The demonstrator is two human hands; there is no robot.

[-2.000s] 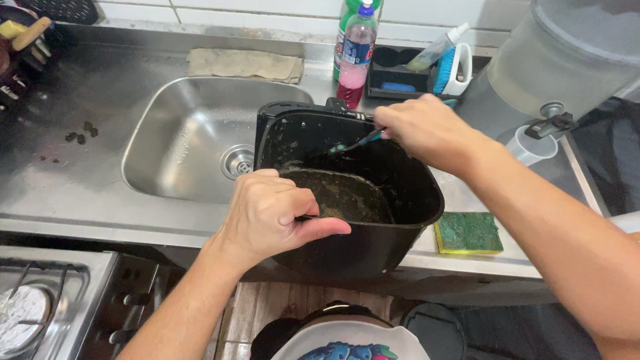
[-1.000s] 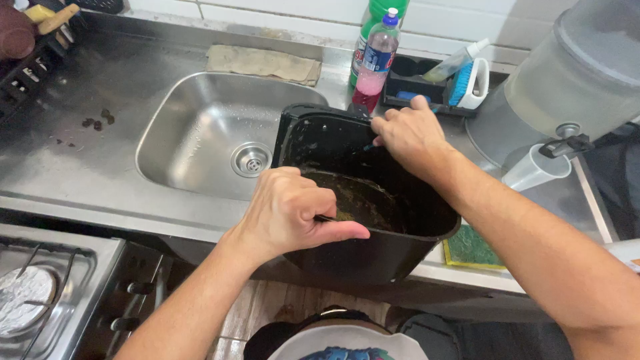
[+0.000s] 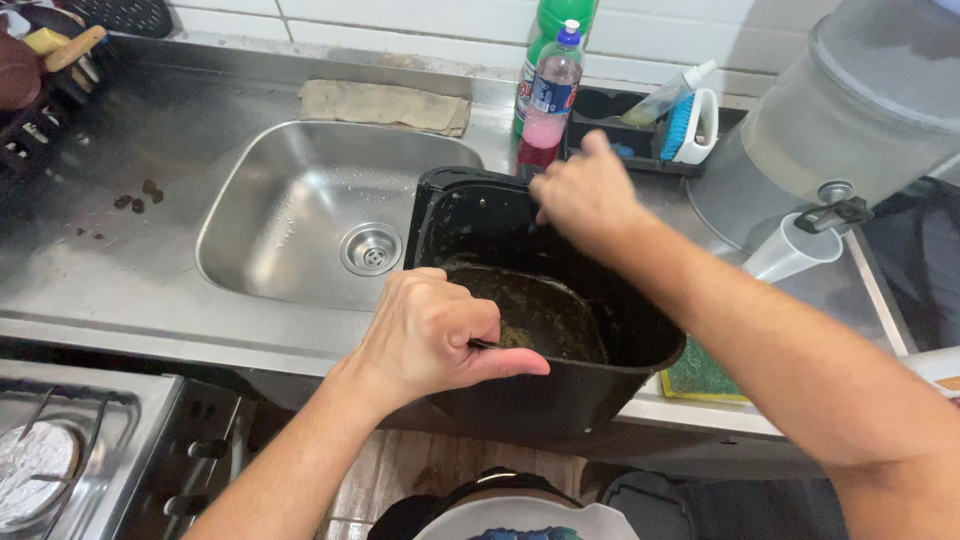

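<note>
A black air-fryer basket point(image 3: 540, 390), tilted toward me, rests at the counter's front edge beside the sink, with greasy brown residue on its inner bottom. My left hand point(image 3: 442, 337) grips its near left rim, the thumb lying along the edge. Over the basket's far wall is my right hand point(image 3: 589, 191), slightly blurred, its fingers closed on a thin tool that is mostly hidden; only a small bluish bit shows below the fingers. A green and yellow scouring sponge point(image 3: 697, 371) lies on the counter right of the basket, partly behind my right forearm.
Left of the basket is a steel sink point(image 3: 300, 217), a folded cloth point(image 3: 382, 105) behind it. Detergent bottles point(image 3: 551, 97) and a black caddy point(image 3: 645, 161) with a blue-bristled brush point(image 3: 681, 127) stand behind. A water filter point(image 3: 795, 142) with a plastic cup point(image 3: 795, 251) is right, a gas stove point(image 3: 67, 450) lower left.
Two seconds ago a thin tool with a bluish part showed in my right hand inside the basket; now it is mostly hidden. My right hand has shifted along the far wall. My left hand keeps its grip.
</note>
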